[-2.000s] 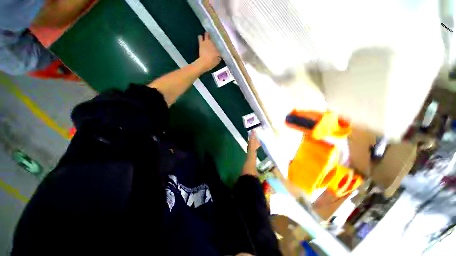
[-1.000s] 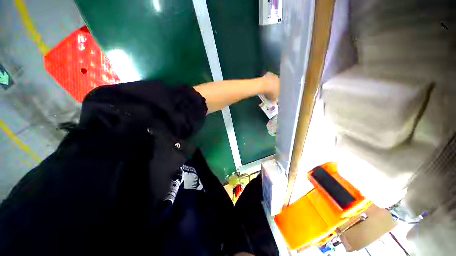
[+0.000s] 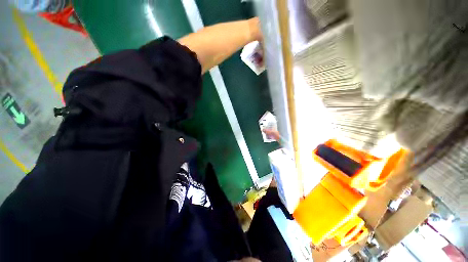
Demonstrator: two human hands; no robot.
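My left hand [image 3: 254, 28] reaches over the green belt [image 3: 233, 84] at the upper middle; its fingers are cut off from view by the grey shelf edge, so its grip cannot be told. A small white box with a dark purple label [image 3: 253, 57] lies tilted just below that hand. A second small white box [image 3: 267, 123] is lower along the belt. My right hand [image 3: 272, 134] shows only as fingers over this box's lower edge, gripping it; the rest is hidden by the shelf edge.
The shelf's metal and wood edge [image 3: 285, 77] runs along the belt. Orange bins [image 3: 331, 202] and pale sheet stacks [image 3: 333, 77] are on the shelf side. A cardboard piece [image 3: 405, 221] is at lower right. A red stool [image 3: 64, 19] is at upper left.
The view has turned and shifted. The red stool has moved up and mostly out of view. The second white box and my right fingers now show below the left hand.
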